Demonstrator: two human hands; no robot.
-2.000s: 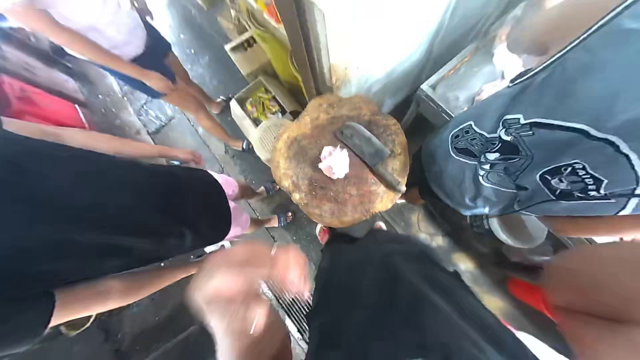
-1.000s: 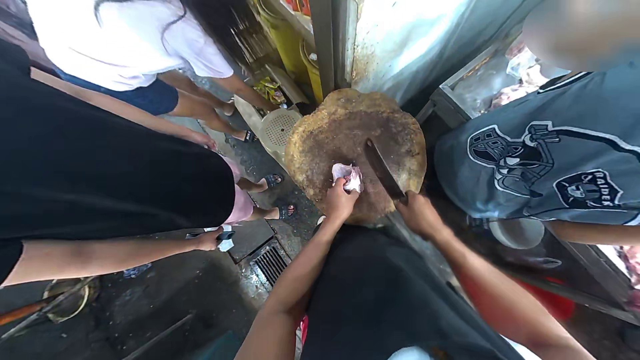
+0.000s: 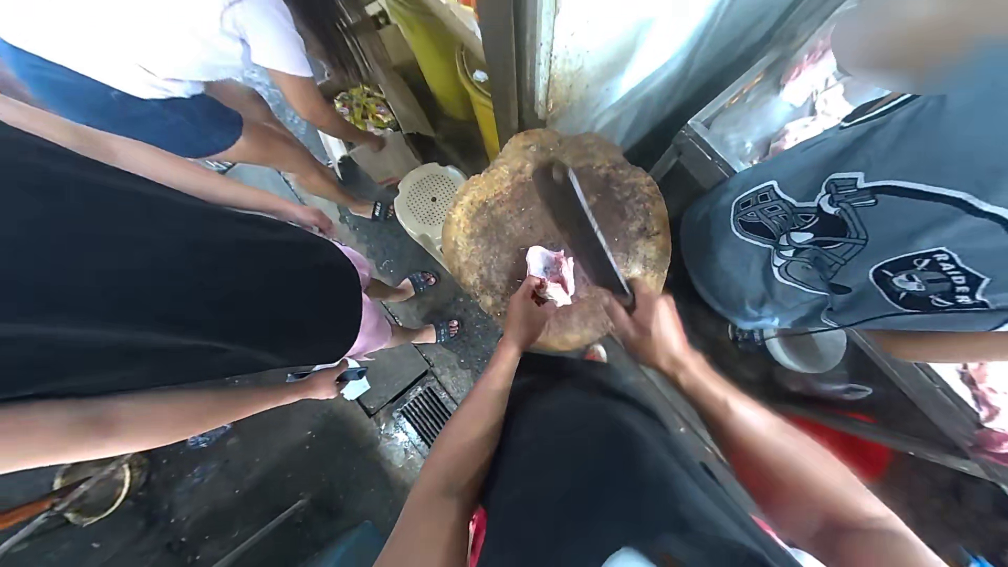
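Observation:
A thick round wooden chopping block [image 3: 492, 220] with a worn, uneven rim stands in front of me. On its near part lies a pale pink piece of raw meat [image 3: 556, 272], and my left hand [image 3: 526, 315] grips its near left edge. My right hand [image 3: 650, 319] is closed around the handle of a cleaver [image 3: 587, 224]. The cleaver's dark blade points away from me, above the block and to the right of the meat. The blade is slightly blurred.
Several people stand close by, one in black at left, one in a grey jersey [image 3: 850, 236] at right. A plastic stool [image 3: 429, 197] adjoins the block's left side. Metal trays of meat [image 3: 819, 102] are at upper right; a floor drain [image 3: 425, 413] lies lower left.
Two seconds ago the cleaver and meat lay on the block without my hands on them. One second ago both were held. Since then the cleaver blade has shifted farther from me over the block.

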